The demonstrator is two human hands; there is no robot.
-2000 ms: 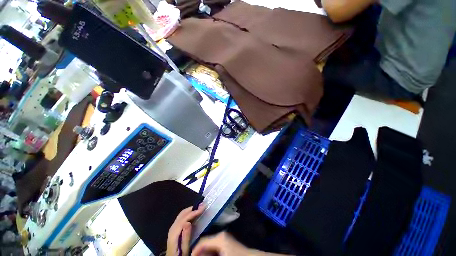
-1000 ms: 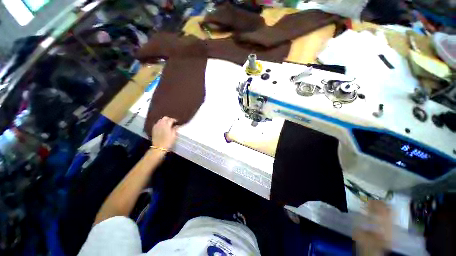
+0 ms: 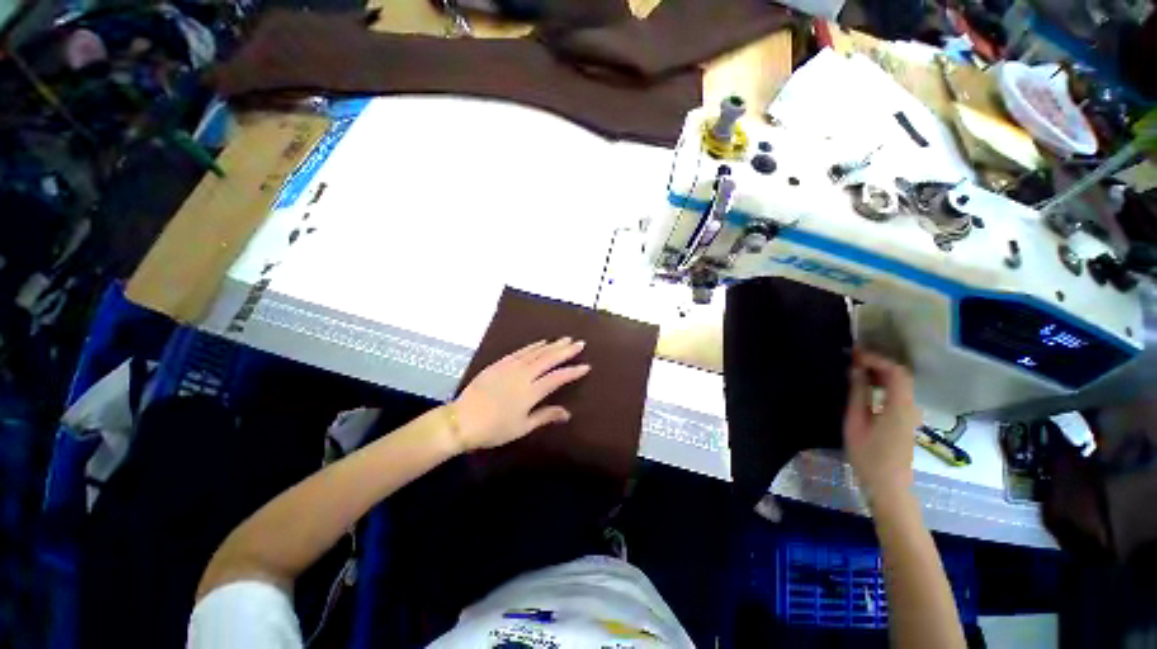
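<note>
My left hand [image 3: 520,396] lies flat, fingers spread, on a brown cut panel [image 3: 590,368] that hangs over the table's front edge. A black cut panel [image 3: 787,368] lies right of the needle area, partly under the white sewing machine [image 3: 812,260], and also hangs over the front edge. My right hand [image 3: 882,412] is at the black panel's right edge with fingers bent; whether it pinches the cloth is unclear. The presser foot area [image 3: 700,282] is left of the black panel, with no cloth visibly under it.
Long brown panels [image 3: 482,70] lie along the table's back. Yellow and black snips [image 3: 941,444] and dark-handled scissors [image 3: 1021,444] lie on the right. Brown cardboard [image 3: 222,241] is at the left end. A blue crate [image 3: 831,590] is below the table.
My left hand has moved right from the table's left side, and a brown panel now lies under it by the front edge. My right hand has moved left from near the snips to the black panel.
</note>
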